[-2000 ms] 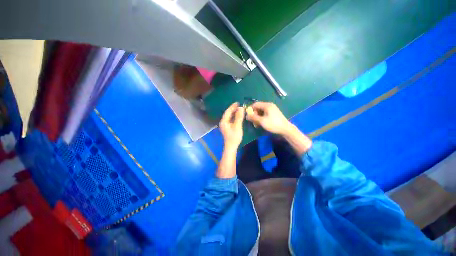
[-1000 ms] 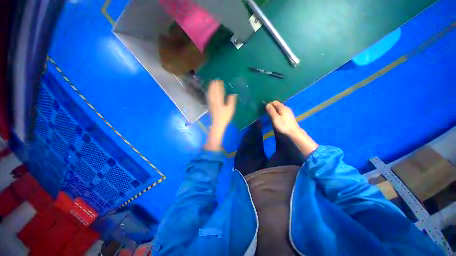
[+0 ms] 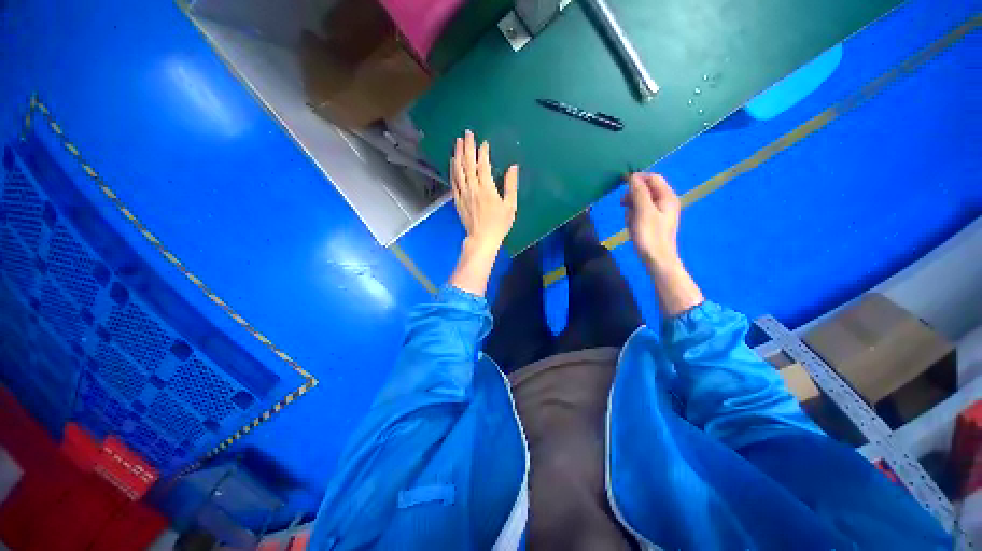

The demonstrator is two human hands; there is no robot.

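Observation:
My left hand (image 3: 482, 196) is open, fingers spread and palm down, over the near edge of the green belt (image 3: 560, 172), beside the bin. Whether it touches the surface is unclear. My right hand (image 3: 653, 213) is at the belt's edge, fingers pinched on a tiny dark part (image 3: 631, 170) that shows at the fingertips; it is too small to identify. A slim black marker pen (image 3: 580, 114) lies on the belt between and beyond the hands.
A white-grey bin (image 3: 377, 205) at the belt's left end holds a brown cardboard box (image 3: 372, 81). A pink cloth (image 3: 425, 19) hangs above. A metal rail (image 3: 622, 48) crosses the belt. Small clear specks (image 3: 703, 95) lie right of it.
My hands have moved apart from where they were together; the left now lies flat and open. The right has moved right, fingers still pinched. The view has shifted, showing the pen and bin more fully.

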